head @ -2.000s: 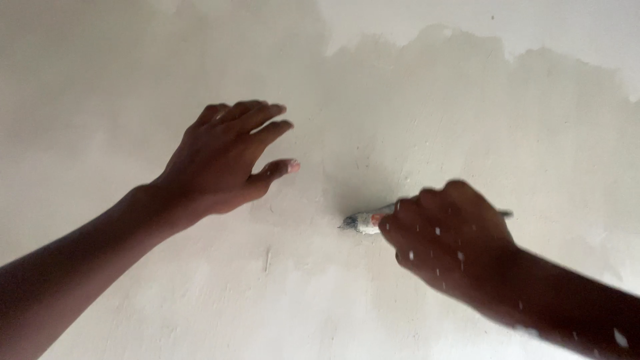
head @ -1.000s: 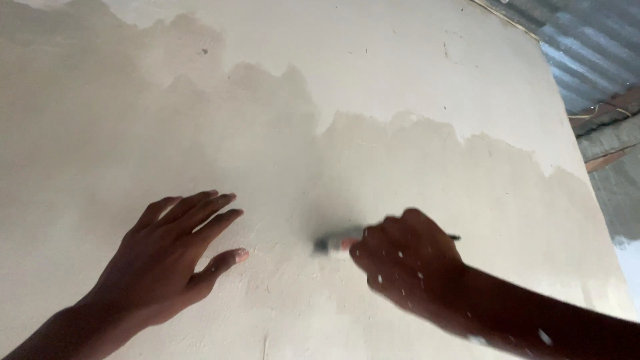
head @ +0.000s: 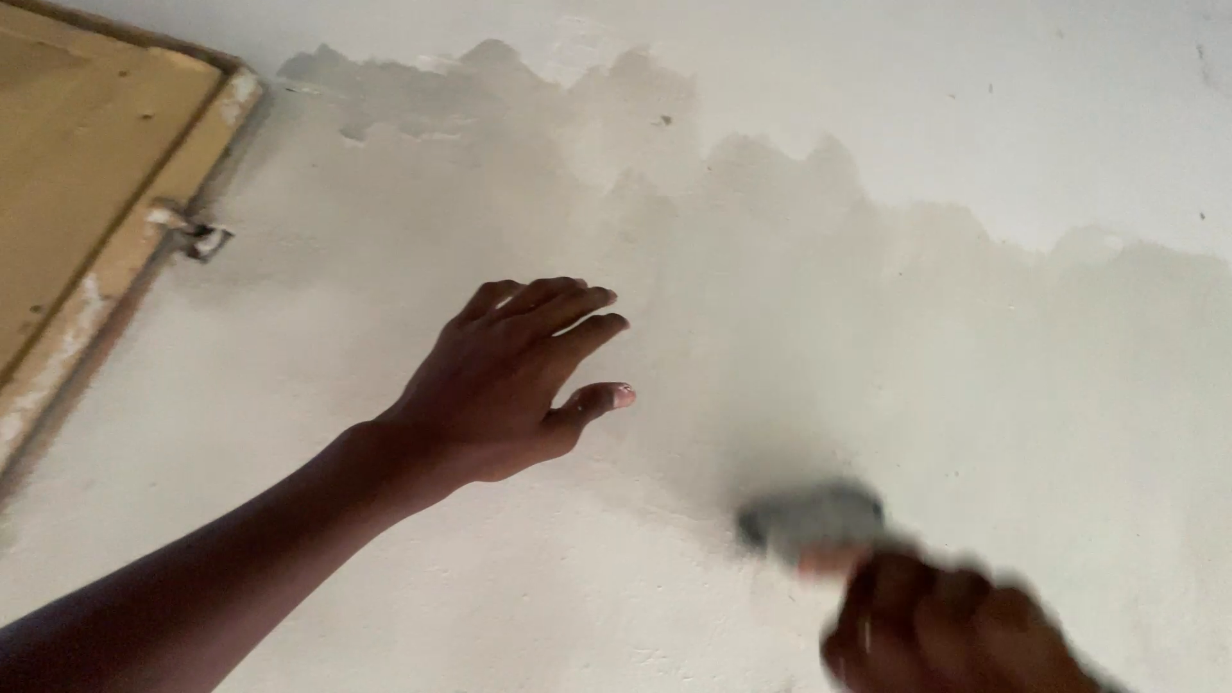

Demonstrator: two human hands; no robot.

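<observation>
My left hand (head: 510,385) is spread against the plastered wall (head: 404,577), with its fingers apart and nothing in it. Lower and to the right, my right hand (head: 948,626) is closed around a paintbrush (head: 818,525). The brush is blurred; its dark bristles point left at the wall, and most of the handle is hidden by my fingers. A darker, damp-looking coat with a ragged upper edge covers much of the wall around and above both hands.
At the upper left is a yellow-brown panel (head: 87,144) in a worn frame (head: 115,260). A small metal fitting (head: 202,239) sits at the frame's edge. Paler wall (head: 1011,96) lies above the ragged edge.
The view has swung left, bringing in the framed panel. My right hand and the brush are lower and farther from my left hand than before. My left hand remains spread.
</observation>
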